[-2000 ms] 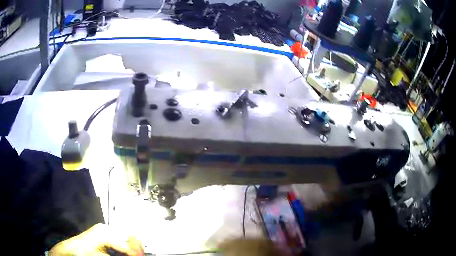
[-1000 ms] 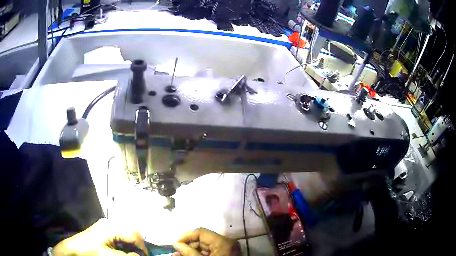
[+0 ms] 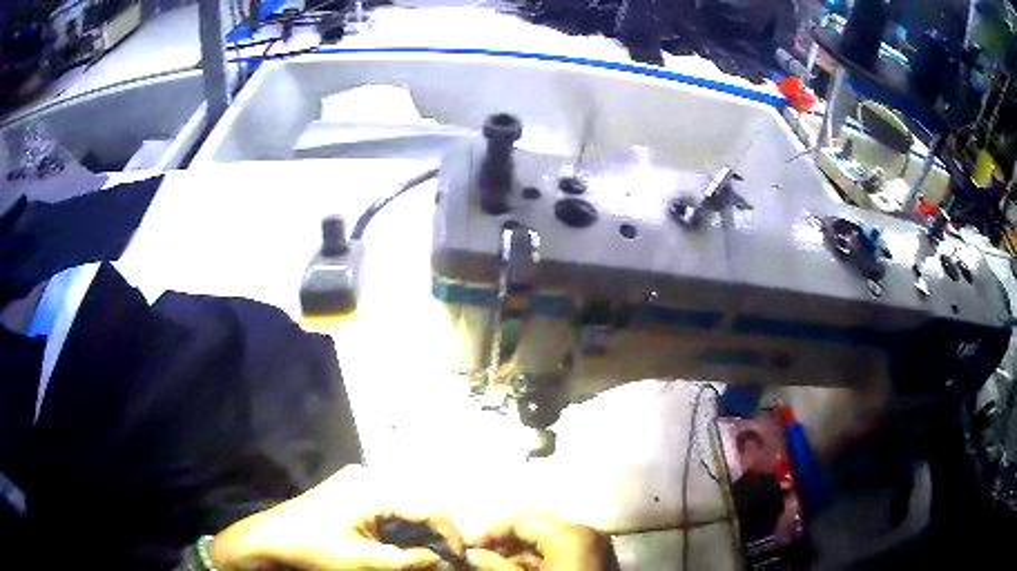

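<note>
My left hand (image 3: 335, 522) and my right hand (image 3: 552, 543) are close together at the bottom edge, in front of the needle area (image 3: 538, 418). They pinch a small dark cut piece (image 3: 418, 536) between them; most of it is hidden by the fingers. The sewing machine (image 3: 714, 251) has a long white-grey head with a blue stripe. Dark fabric panels (image 3: 190, 402) lie draped on the left, beside my left hand. The work lamp (image 3: 332, 273) glows left of the head.
A lit smartphone (image 3: 764, 480) lies under the machine arm beside a blue-handled tool (image 3: 807, 455) and a thin dark cable (image 3: 689, 474). A white trough (image 3: 468, 89) with pale sheets is behind the machine. Dark thread cones stand upper right.
The view has swung left, so the machine sits further right and more dark fabric shows. My right hand came in beside my left, and both now hold the small piece.
</note>
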